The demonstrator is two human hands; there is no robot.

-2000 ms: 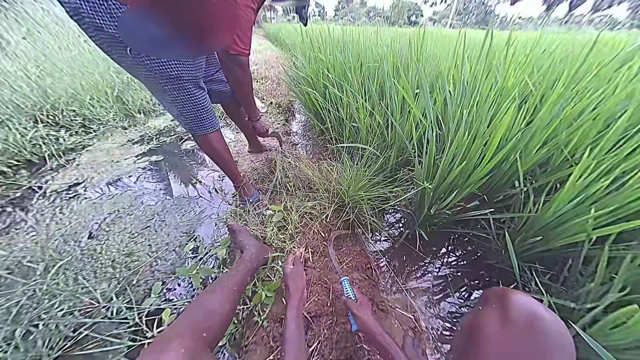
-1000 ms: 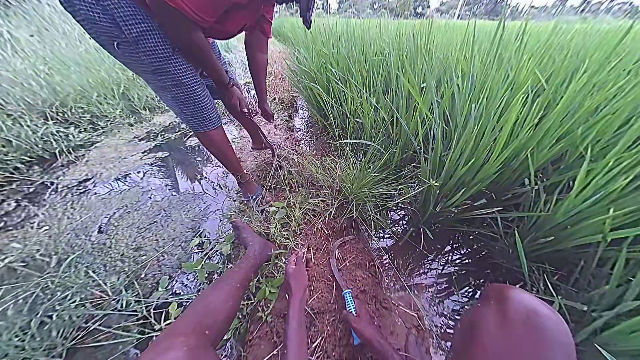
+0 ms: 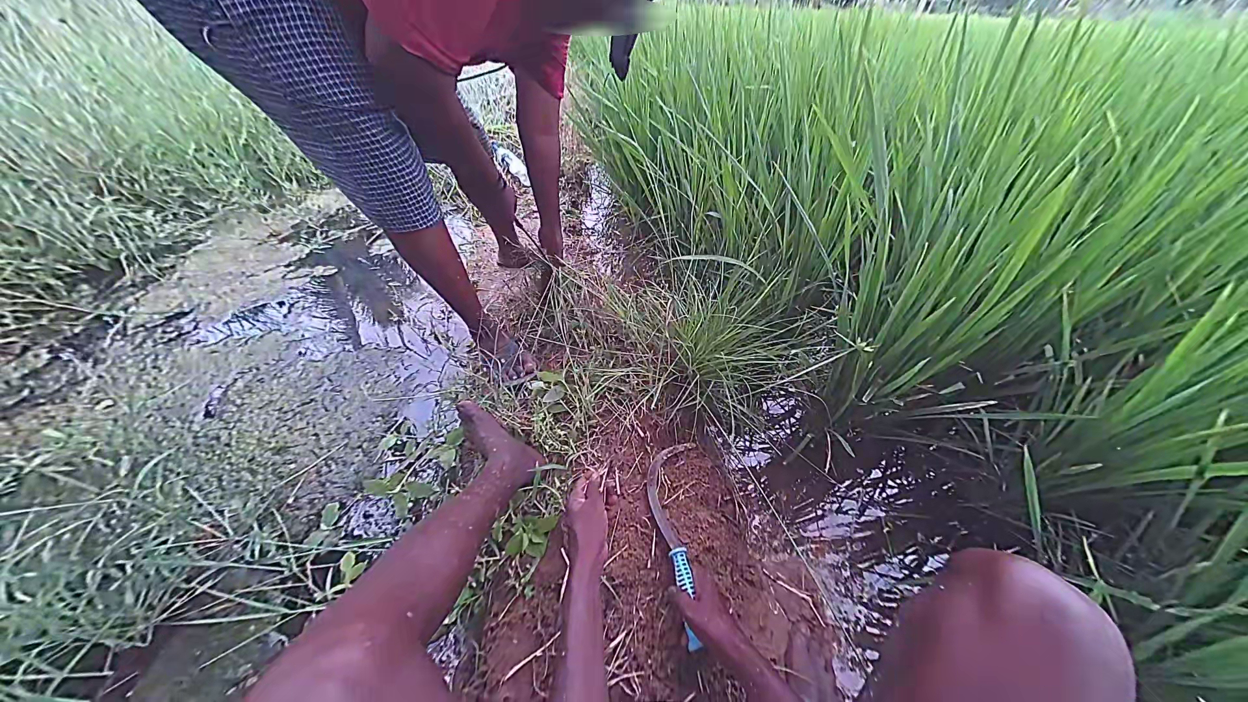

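My right hand (image 3: 704,609) holds the blue handle of a sickle (image 3: 667,517), whose curved blade lies over the reddish soil of the bund (image 3: 634,439) and points away from me. To the left of the blade, my left hand (image 3: 587,502) rests low on the soil near cut stalks; its fingers are partly hidden, and I see nothing clearly held in it. Just beyond both hands a tuft of grass (image 3: 721,341) grows across the bund. My bare left foot (image 3: 497,448) is beside my left hand.
Ahead on the left a person in a red shirt (image 3: 439,34) and checked cloth bends down, both hands at the grass. Tall rice plants (image 3: 926,195) stand along the right, with dark water (image 3: 877,517) at their base. Shallow muddy water (image 3: 292,361) and weeds lie left.
The other person's hands have shifted, and both now reach down together at the grass. My own hands and the sickle have stayed in nearly the same place.
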